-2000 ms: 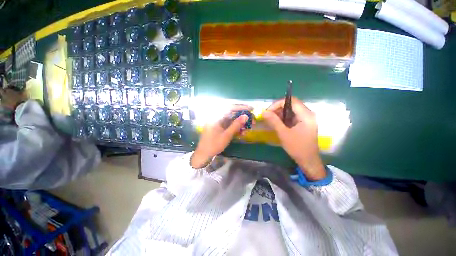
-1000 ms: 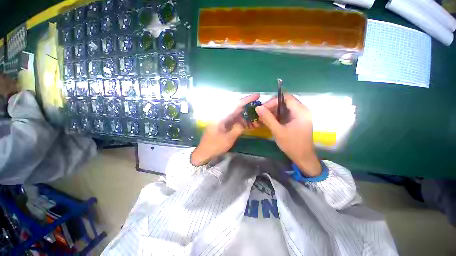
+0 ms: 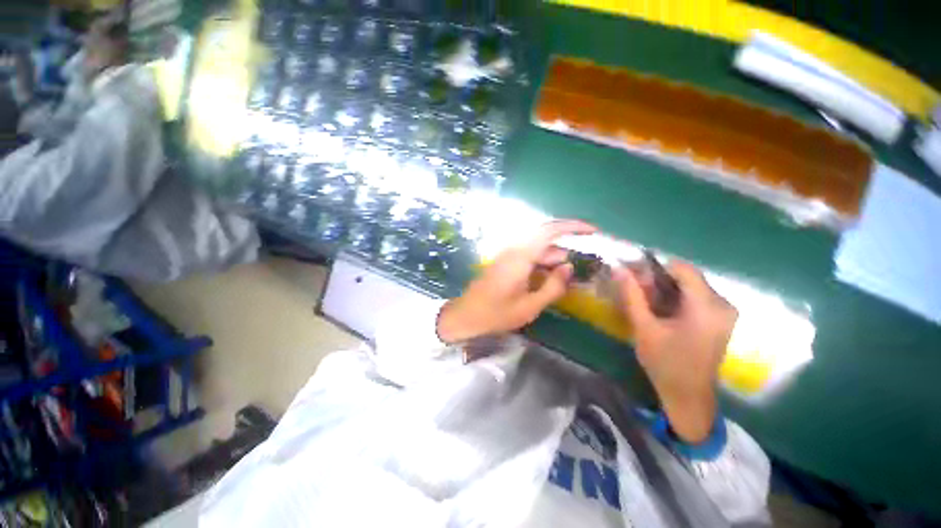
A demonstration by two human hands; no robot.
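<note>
My left hand point(image 3: 521, 284) holds a small dark round module point(image 3: 584, 266) in its fingertips, above the glaring white release liner point(image 3: 795, 335) with yellow areas. My right hand point(image 3: 681, 325) holds dark slim tweezers point(image 3: 660, 286) upright in the grip, its fingertips close to the module. Whether the right fingertips touch the module is blurred. A large clear blister tray point(image 3: 361, 134) with shiny pockets lies to the left, some pockets on its right side greenish.
A long amber stack point(image 3: 702, 134) lies beyond the liner. A pale blue-white sheet point(image 3: 898, 242) is right of it, white rolls point(image 3: 820, 83) at the far right. Another person's sleeve point(image 3: 93, 175) and a blue rack point(image 3: 103, 361) are at left.
The view has turned, so the bench appears tilted and shifted right. The module stays in my left fingertips; my right fingers, on it a second ago, now appear slightly apart from it.
</note>
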